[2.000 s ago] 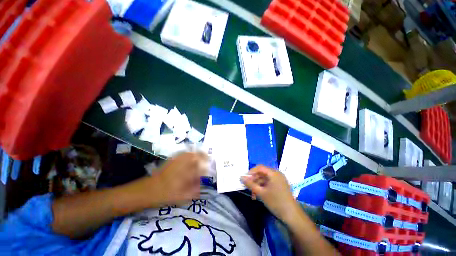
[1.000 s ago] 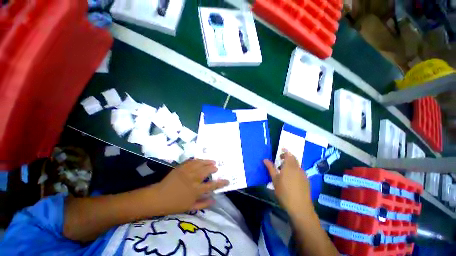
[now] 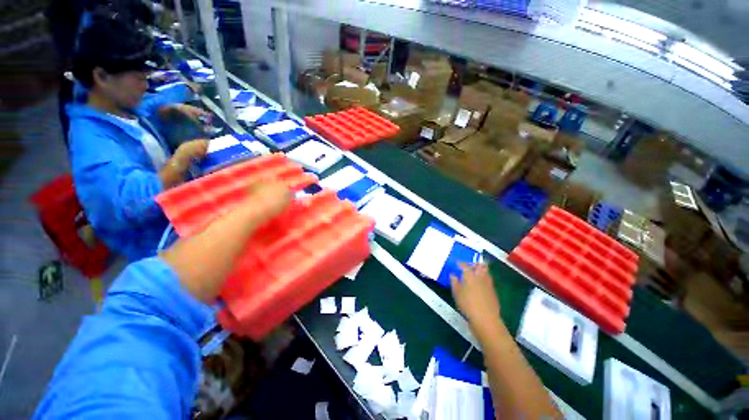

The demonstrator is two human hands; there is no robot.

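Note:
My left hand, blurred, is stretched out over the slotted red trays at left; its fingertips are unclear, so its grip cannot be told. My right hand has its fingers on the right edge of a blue-and-white sheet on the belt, with a small light-blue piece at the fingertips. A loose pile of small white squares lies on the bench. More blue-and-white sheets lie at the bottom edge, partly behind my right forearm.
White watch boxes lie along the green belt. Flat red trays stand beyond them. A person in a blue coat works at upper left. Brown cartons are beyond the belt. Pale rails border the belt.
The view has swung up and left. My left hand has moved from the sheets to over the red trays. My right hand has moved from the bench to a sheet on the belt.

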